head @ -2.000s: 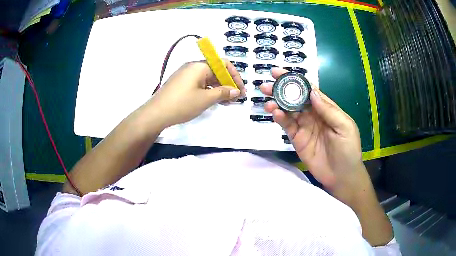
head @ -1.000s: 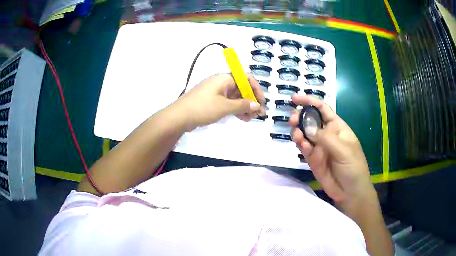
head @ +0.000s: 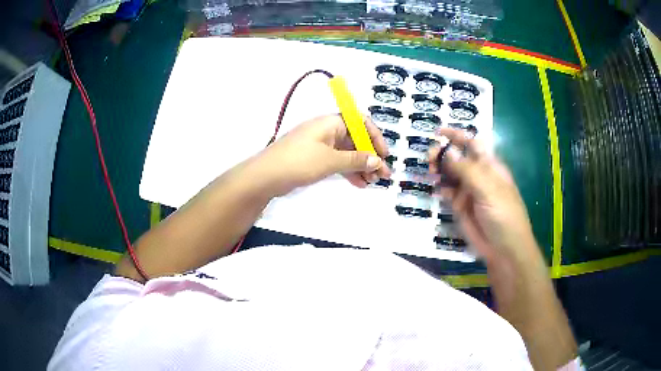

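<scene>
My left hand (head: 326, 156) holds the yellow probe (head: 353, 116) over the white tray (head: 217, 94), its lower end between thumb and fingers. A dark lead runs from the probe's upper end and loops down behind my forearm. My right hand (head: 482, 181) is blurred over the tray's right side. A dark part (head: 443, 156) shows edge-on between its thumb and fingers, mostly hidden. Round black speaker drivers (head: 425, 102) stand in three columns at the tray's right; some are covered by my hands.
A tall stack of clear trays (head: 623, 152) stands at the right. Clear boxes (head: 341, 16) line the back. A filled white tray (head: 36, 181) is at the left. A red lead (head: 99, 156) crosses the green mat to my left arm.
The driver in my right hand has turned from face-on to edge-on, and that hand now blurs with motion. My left hand still holds the probe. The view has shifted, so the tray sits farther right and lower.
</scene>
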